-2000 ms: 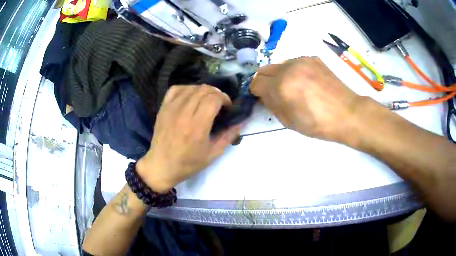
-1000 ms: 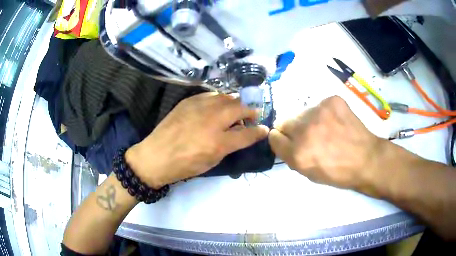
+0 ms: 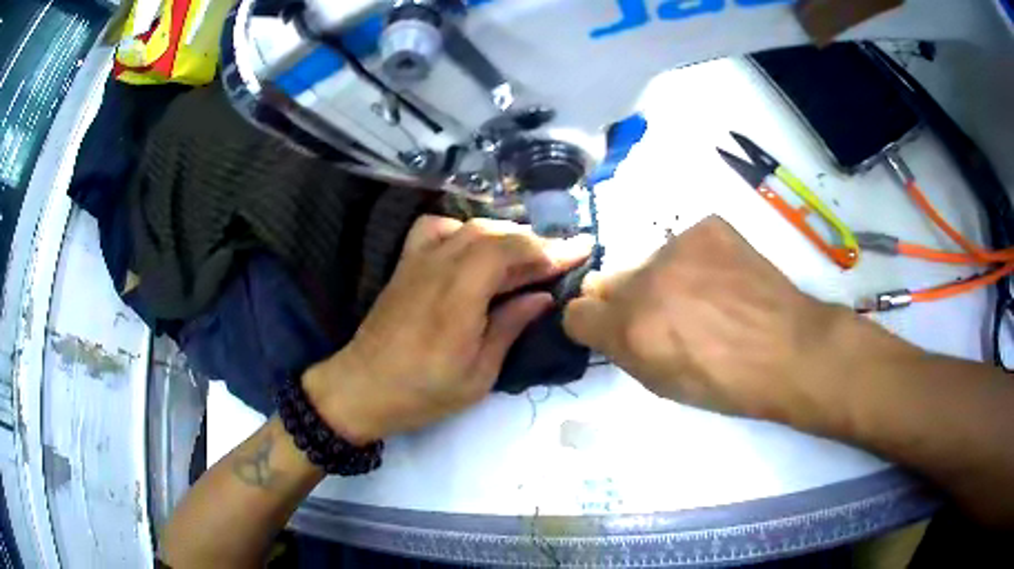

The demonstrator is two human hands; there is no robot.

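Note:
A dark navy denim piece [image 3: 545,353] lies under the needle area of the white sewing machine head [image 3: 667,50]. My left hand [image 3: 445,311], with a dark beaded bracelet, holds the denim from the left, thumb and fingers pinching a fold. My right hand [image 3: 701,317] grips the denim's right edge with its fingertips, just in front of the needle area. The needle and presser foot are hidden by my fingers and the head. Olive-brown striped fabric [image 3: 222,189] is heaped to the left of the head.
Thread snips [image 3: 795,206] with yellow and orange handles lie right of the head. A smartphone [image 3: 839,100] and orange cables [image 3: 945,253] lie beyond them. A measuring tape strip [image 3: 667,545] edges the table front. A yellow and red packet [image 3: 167,42] is at the upper left.
Over two seconds the machine head has come further into view and the denim spread towards me. Since one second ago, my left fingers have moved from over the denim to pinching a fold.

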